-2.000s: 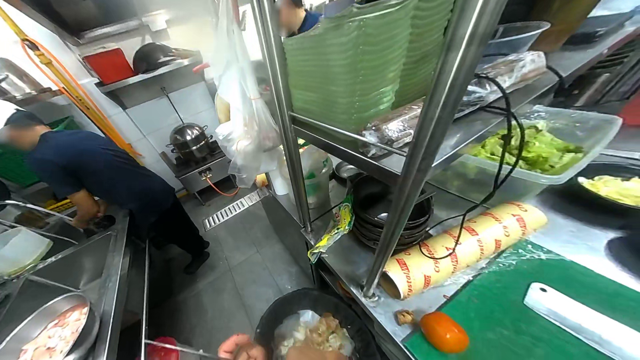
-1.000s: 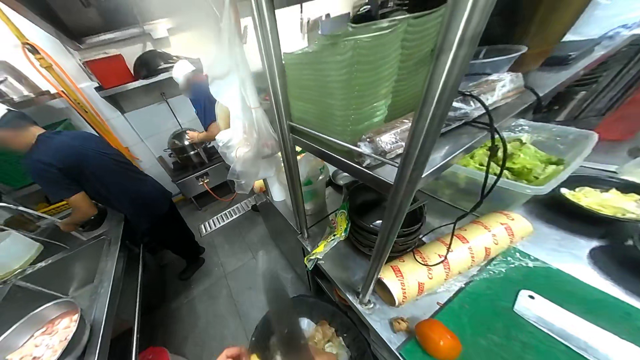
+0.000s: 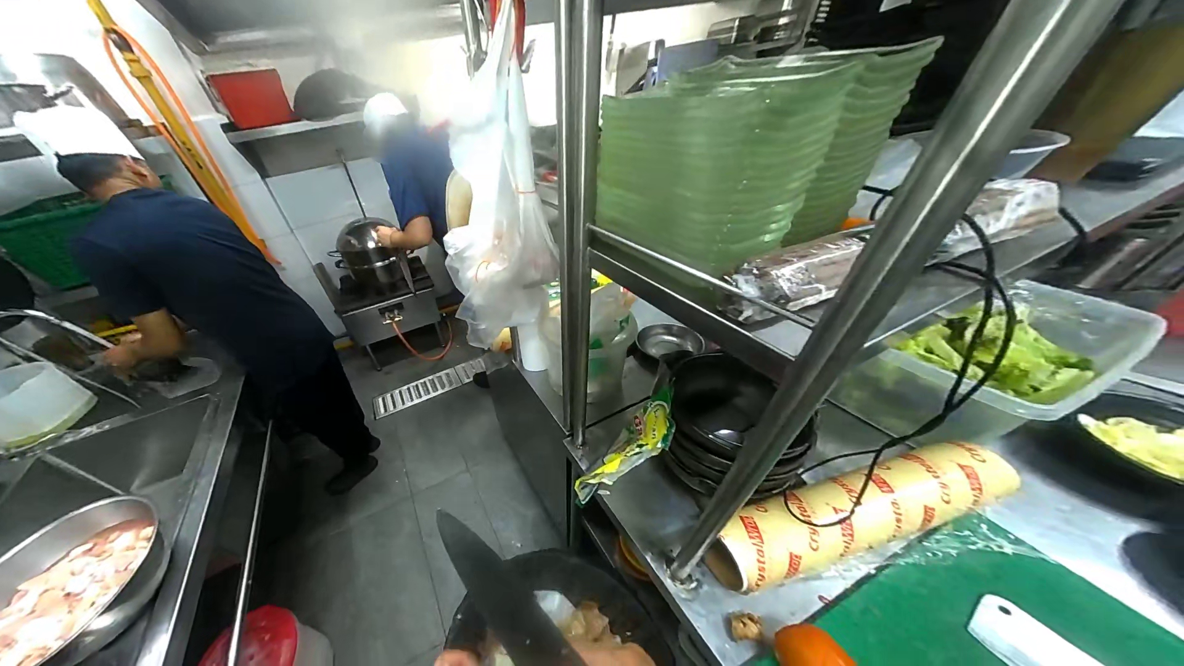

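A dark knife blade (image 3: 504, 592) points up and left over a black bowl (image 3: 467, 618) at the bottom centre. My right hand (image 3: 612, 653) is at the blade's lower end, cut off by the frame edge; the knife's handle is out of view. Only a few fingertips of my left hand (image 3: 458, 658) show at the bowl's near left rim; what they touch is hidden. Pale, wet-looking pieces of food (image 3: 587, 622) lie in the bowl, partly behind the blade.
Right: a metal shelf post (image 3: 832, 370), plastic wrap roll (image 3: 869, 513), tomato (image 3: 812, 646), green cutting board (image 3: 925, 601) with a white handle (image 3: 1031, 634). Left: a sink (image 3: 157, 444), steel bowl of raw meat (image 3: 83, 578), red lid (image 3: 264, 638). Two people work beyond, one at a pot (image 3: 370, 252).
The knife blade, not seen in the oldest frame, now stands over the bowl. A co-worker has come into view by the pot at the back. The view has shifted slightly.
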